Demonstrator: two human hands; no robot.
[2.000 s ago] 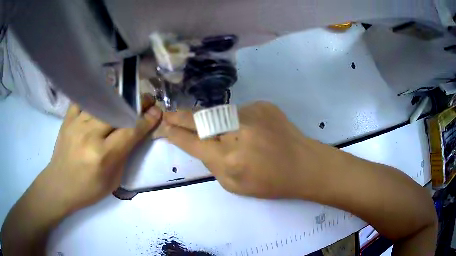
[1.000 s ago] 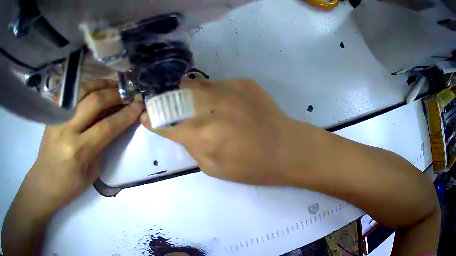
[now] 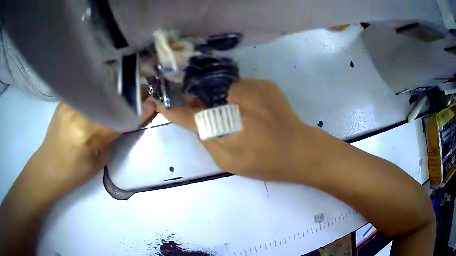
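The sewing machine head (image 3: 220,17) is large and grey and blocks the upper part of the view. A white ribbed tension dial (image 3: 218,121) on a black spring assembly hangs in front of my right hand. My left hand (image 3: 85,135) is at the left, partly behind the head, its fingertips beside the metal needle parts (image 3: 164,92). My right hand (image 3: 255,130) lies on the machine bed (image 3: 150,155) behind the dial, its fingertips close to my left ones at the needle. No cloth can be made out between the fingertips, so any grip is hidden.
Pale cloth (image 3: 25,70) lies at the far left. A white table (image 3: 280,215) with ruler marks and a dark worn patch is in front of the bed. A yellow-brown box (image 3: 440,150) stands at the far right. Grey material (image 3: 405,55) lies at the upper right.
The view has shifted, and the machine head covers more of my left hand than one second ago. Both hands remain at the needle; more bare bed shows below the fingertips.
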